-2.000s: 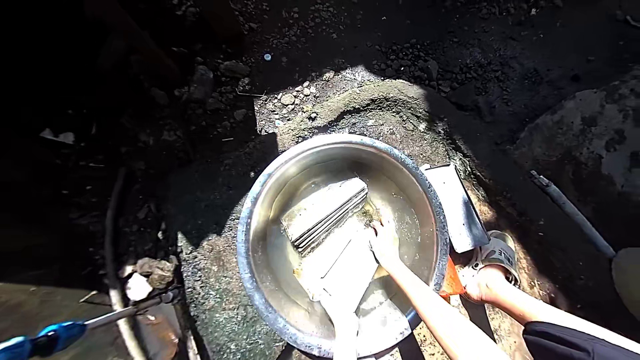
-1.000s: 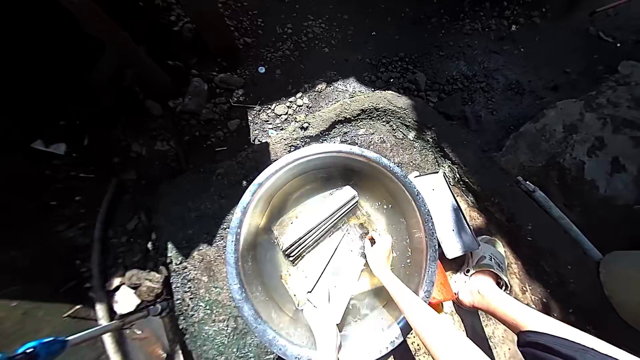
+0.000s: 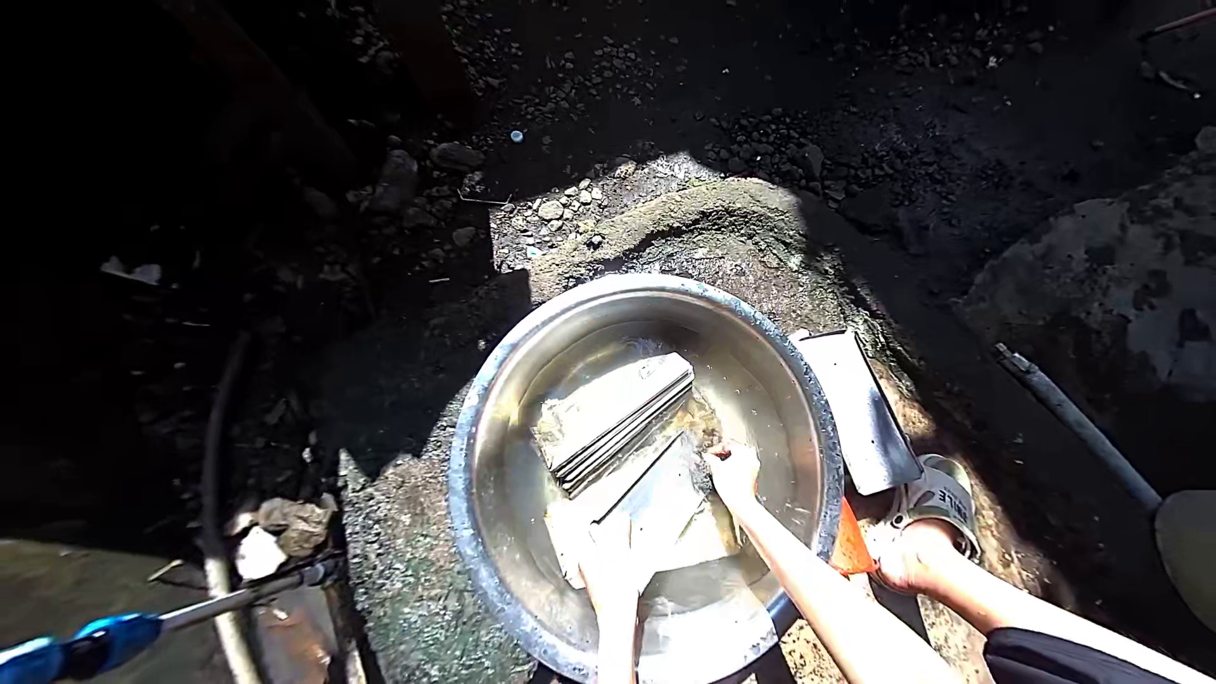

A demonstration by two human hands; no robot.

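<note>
A wide metal basin holds shallow water and a slanted stack of thin flat panels. My left hand, washed out by glare, grips the lower left part of a flat grey panel below the stack. Near that panel's right edge is my right hand, its fingers curled against a small dark, pad-like thing. Pale, flat pieces lie under and beside the held panel; their kind is unclear.
A light rectangular panel leans outside the basin, by a foot in a sandal and an orange object. A pole with a blue grip, a hose, stones and a pipe lie around.
My left hand and the held panel have shifted left within the basin since two seconds ago. My right hand remains by the panel's right edge, where the dark thing now shows.
</note>
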